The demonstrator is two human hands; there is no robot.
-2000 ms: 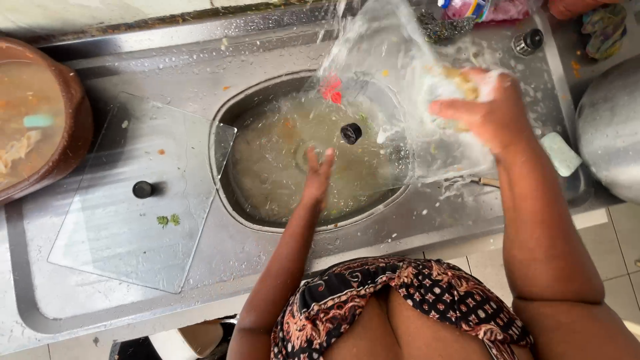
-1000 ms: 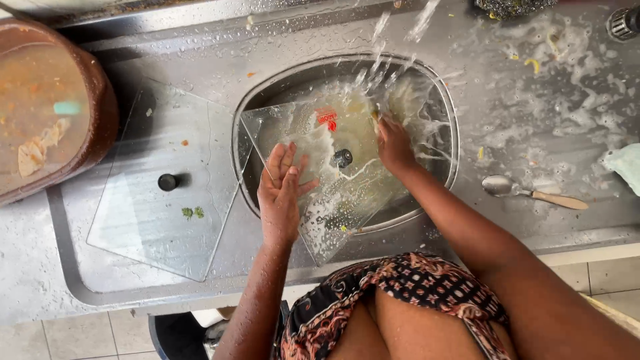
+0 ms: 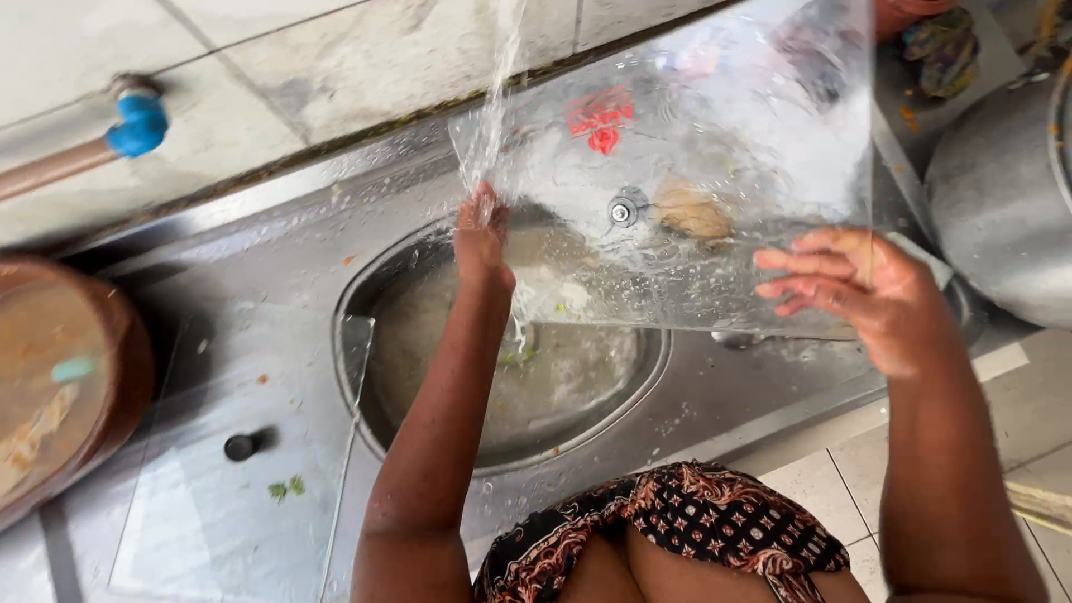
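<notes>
My left hand (image 3: 481, 239) is at the left edge of a wet glass pane (image 3: 754, 159), under running water (image 3: 500, 75). At the pane's lower right, my right hand (image 3: 846, 280) supports it with fingers spread; the pane's edge crosses the hand. The pane is raised and tilted over the sink basin (image 3: 502, 394), which contains cloudy water. It bears a red print and a round metal fitting (image 3: 621, 211). A blurred tan thing (image 3: 691, 208) shows at the pane, its kind unclear. Another glass pane (image 3: 218, 519) with a black knob (image 3: 240, 447) lies left of the basin.
A brown tub (image 3: 126, 377) of murky water with a pale green piece stands at the left. A large metal pot (image 3: 997, 193) is at the right. A spoon (image 3: 737, 338) lies partly under the raised pane. A pipe with a blue fitting (image 3: 138, 123) runs along the tiled wall.
The printed glass pane, low in the basin one second ago, is now lifted up and to the right. My right hand has moved from the pane's face to its right edge. The view has shifted.
</notes>
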